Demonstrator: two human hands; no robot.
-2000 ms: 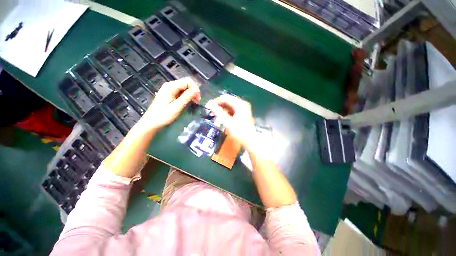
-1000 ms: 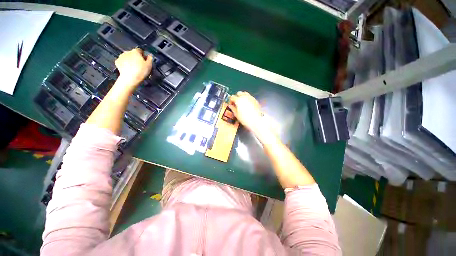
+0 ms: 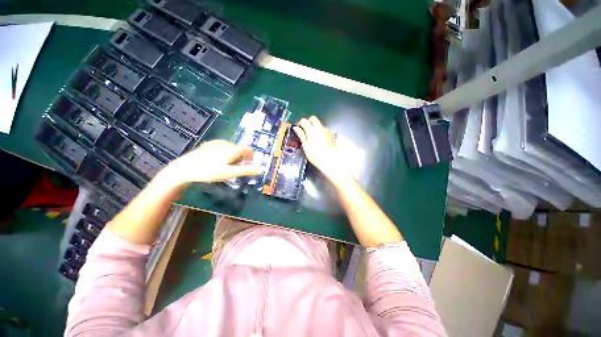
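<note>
The orange holding fixture (image 3: 271, 184) lies on the bench mat, with orange showing mainly along its left side. A dark housing (image 3: 288, 178) sits in or on it, hollow inside facing up. My right hand (image 3: 316, 142) has its fingertips on the housing's far end. My left hand (image 3: 223, 162) is over the near left part of the shiny adhesive sheet (image 3: 261, 125), left of the fixture. Its fingers are blurred, and I cannot tell whether they hold a small piece. The blister tray (image 3: 214, 89) at upper left holds rows of dark housings.
A dark ridged block (image 3: 425, 136) stands at the right bench edge. Wrapped trays (image 3: 504, 131) are stacked at right beyond a metal bar. White paper with tweezers (image 3: 14, 81) lies far left. A beige board (image 3: 471, 283) leans at lower right. Another loaded tray (image 3: 82, 240) is at lower left.
My left hand has come back from the tray to the adhesive sheet. A housing now covers much of the orange fixture, and a tray pocket shows bare. My right hand stays at the fixture's far end.
</note>
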